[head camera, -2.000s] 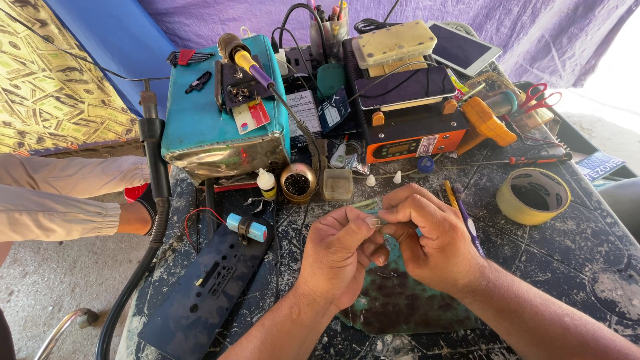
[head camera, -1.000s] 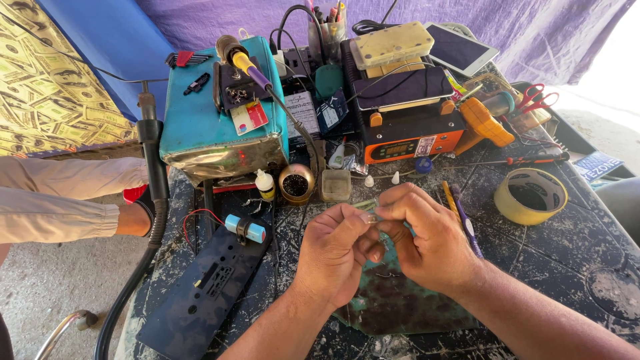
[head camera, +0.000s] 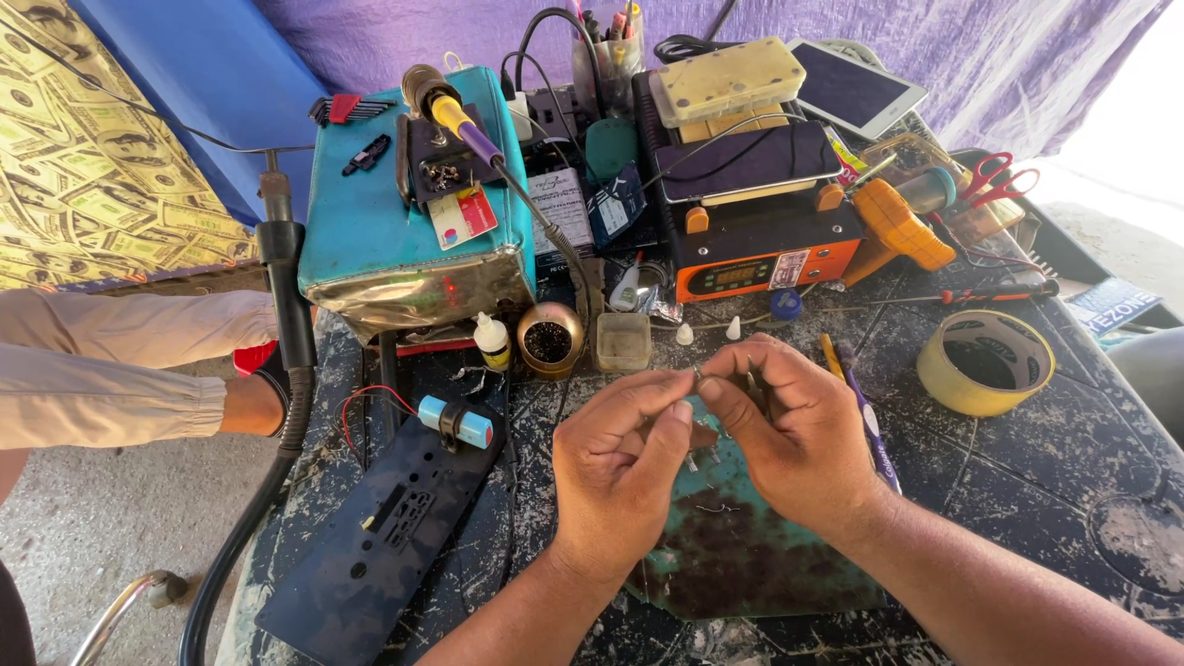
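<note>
My left hand (head camera: 624, 472) and my right hand (head camera: 795, 435) meet fingertip to fingertip above a stained green mat (head camera: 758, 564). Thumb and forefinger of each pinch a tiny metallic part (head camera: 698, 372), too small to identify. A thin pointed piece (head camera: 752, 375) shows between the fingers of my right hand, partly hidden. Small silvery bits (head camera: 692, 462) and a brown scrap (head camera: 705, 435) show just below the fingertips. A thin curled wire (head camera: 717, 508) lies on the mat. Left of my left hand is a black plastic panel (head camera: 370, 555) with a blue cylindrical cell (head camera: 467, 425) strapped on it.
Behind my hands stand a small clear box (head camera: 623, 342), a brass-coloured pot (head camera: 549, 340), a dropper bottle (head camera: 492, 340) and an orange-fronted station (head camera: 768, 273). A soldering iron (head camera: 467, 129) rests on a teal-covered box (head camera: 347, 194). Tape (head camera: 985, 363) and a toothbrush (head camera: 874, 435) lie right. A person's legs (head camera: 111, 384) are at left.
The flat pale-green strip seen between my fingertips in the earlier frames no longer shows there. My hands are slightly farther apart at the thumbs, and the fingertips still meet.
</note>
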